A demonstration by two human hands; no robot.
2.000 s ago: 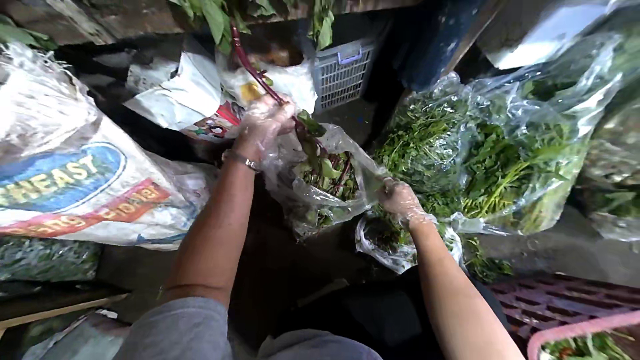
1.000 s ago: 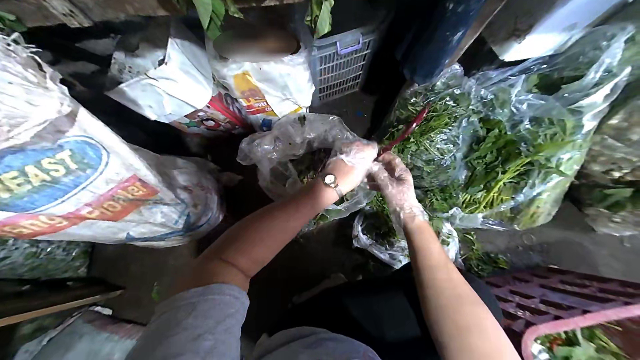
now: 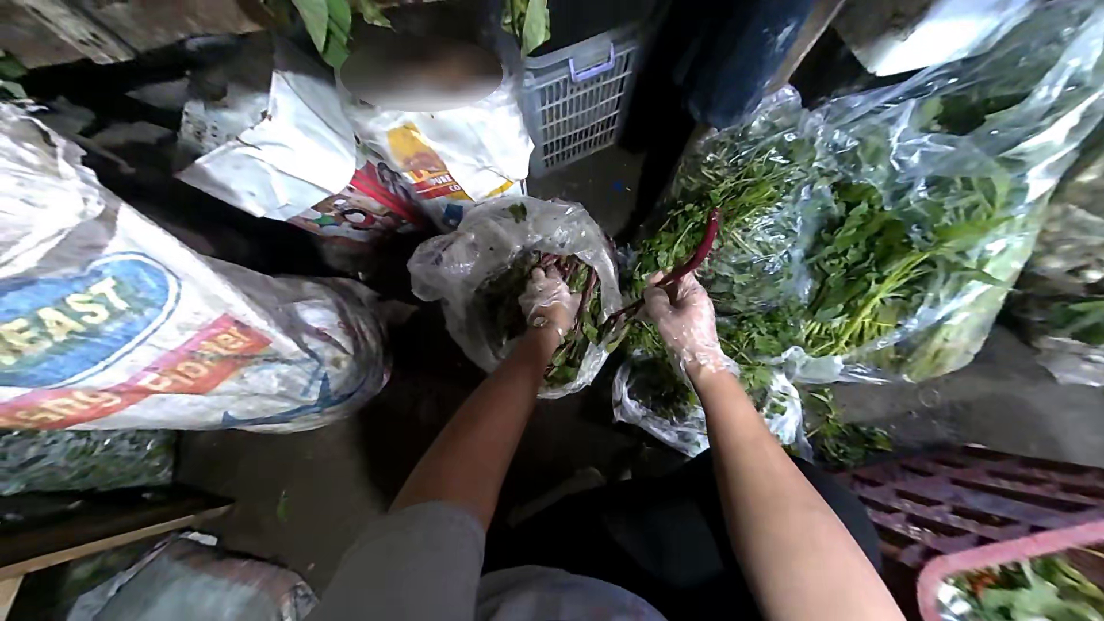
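Note:
A clear plastic bag (image 3: 470, 250) stands with its mouth spread wide, holding leafy greens with dark red stems. My left hand (image 3: 549, 302), in a thin clear glove with a watch at the wrist, reaches down among these greens; its fingertips are partly hidden, so its grip cannot be told. To the right of the bag mouth, my gloved right hand (image 3: 681, 315) is closed on a thick red stem (image 3: 707, 241), whose thinner part runs left toward the bag. Below that hand sits a smaller clear bag of greens (image 3: 660, 397).
Large clear bags of leafy greens (image 3: 871, 250) lie at the right. A big printed woven sack (image 3: 198, 328) fills the left. Behind stand a grey plastic crate (image 3: 582, 103) and a white printed bag (image 3: 457, 147). A pink-rimmed basket (image 3: 975, 552) is at the lower right.
My left hand was beside the right hand at the bag's right edge and is now down inside the bag. The right hand still has the red stem.

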